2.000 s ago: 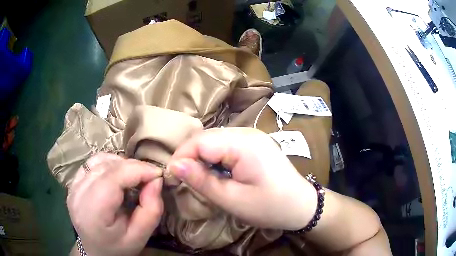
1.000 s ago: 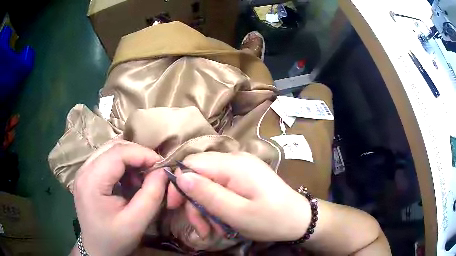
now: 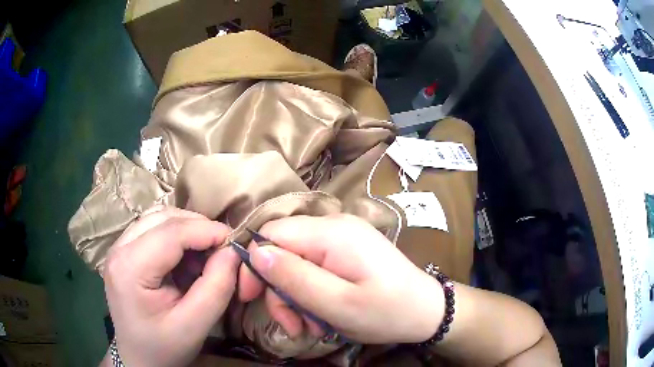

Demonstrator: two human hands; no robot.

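Note:
The shiny beige-gold lining [image 3: 244, 122] lies bunched over the lap, with the matte camel coat shell [image 3: 251, 56] around it. A stitched lining seam [image 3: 287, 201] curves towards my fingertips. My left hand [image 3: 168, 279] pinches the seam's edge between thumb and index finger. My right hand [image 3: 337, 276] holds the dark thread snips [image 3: 283, 295], their two pointed blades parted and beside my left fingertips at the seam. The snips' rear part is partly hidden by my right fingers. Thread ends are too fine to tell.
White hang tags [image 3: 434, 153] lie on the camel cloth at the right. A small white label [image 3: 150, 153] is at the lining's left. A carton [image 3: 237, 21] stands beyond the coat. The white-topped table [image 3: 574, 72] at the right bears dark tweezers [image 3: 607, 105].
The snips, hidden in my right palm two seconds ago, now have their blades out at the seam. The stitched seam has come into view. Since one second ago, the hands have barely moved.

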